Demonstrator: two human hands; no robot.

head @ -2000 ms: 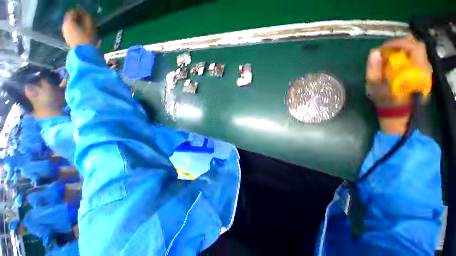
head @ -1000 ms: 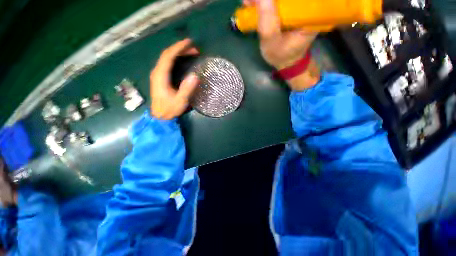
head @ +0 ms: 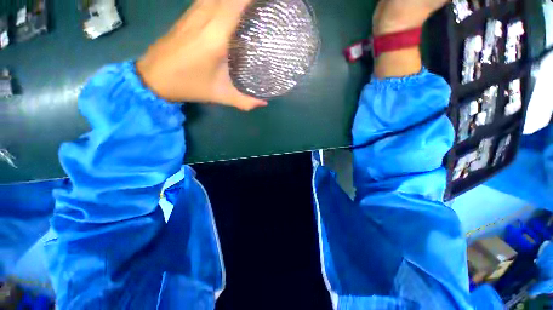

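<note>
A round silver plate [head: 274, 47] densely dotted with holes or screws is over the dark-green mat in front of me. My left hand [head: 197, 54] grips its left side, with the thumb along the near edge; the far fingers are cut off by the top edge. My right hand [head: 403, 13] is partly cut off by the top edge, with a red band [head: 397, 42] on its wrist. Its fingers and anything in them are out of the picture. No screwdriver shows now.
A black compartment tray [head: 452, 130] with silver modules stands right of my right forearm. Loose modules [head: 102, 18] lie on the mat at the upper left. A black cord [head: 403, 128] crosses my right sleeve. Thin shiny strands [head: 7, 158] lie at the far left.
My left hand has come from far left to the plate and taken hold of it. My right hand, earlier holding the yellow screwdriver, is now at the top edge. The view has shifted toward the bench's near edge.
</note>
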